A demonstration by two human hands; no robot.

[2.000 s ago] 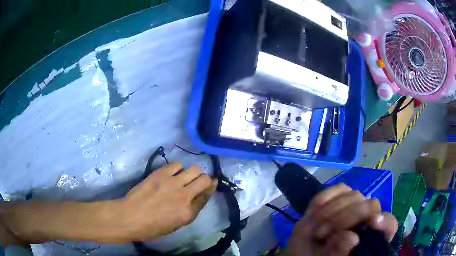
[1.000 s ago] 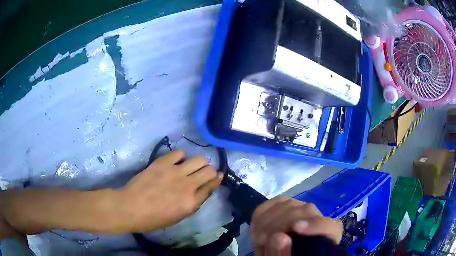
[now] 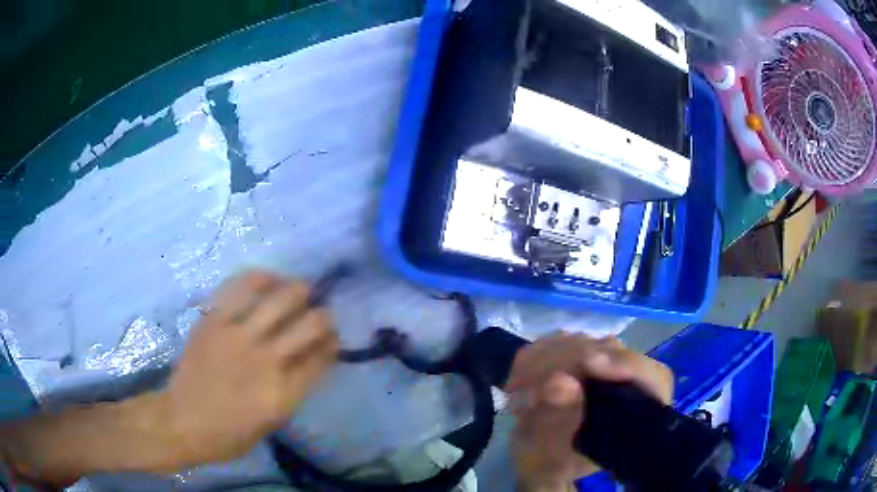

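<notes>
A black headphone frame (image 3: 487, 418) lies on the white sheet, its band curving toward me. My left hand (image 3: 255, 356), blurred, has its fingers closed at the left ear-cup ring; the ring's dark ends run in under the fingertips. My right hand (image 3: 577, 394) is wrapped around a thick black electric screwdriver (image 3: 635, 432). The tool's nose is at the right ear-cup ring (image 3: 469, 312); the bit tip and any screw cannot be made out.
A screw feeder (image 3: 577, 139) stands in a blue tray (image 3: 548, 296) behind the frame. A blue crate (image 3: 760, 384) with small black parts is at lower right. A pink fan (image 3: 817, 110), cardboard boxes (image 3: 851, 322) and green crates (image 3: 803, 384) are at the right.
The screwdriver first moved left from the feeder's front to the right ring and has shifted slightly since. My left hand has moved left, and the rings have turned and spread.
</notes>
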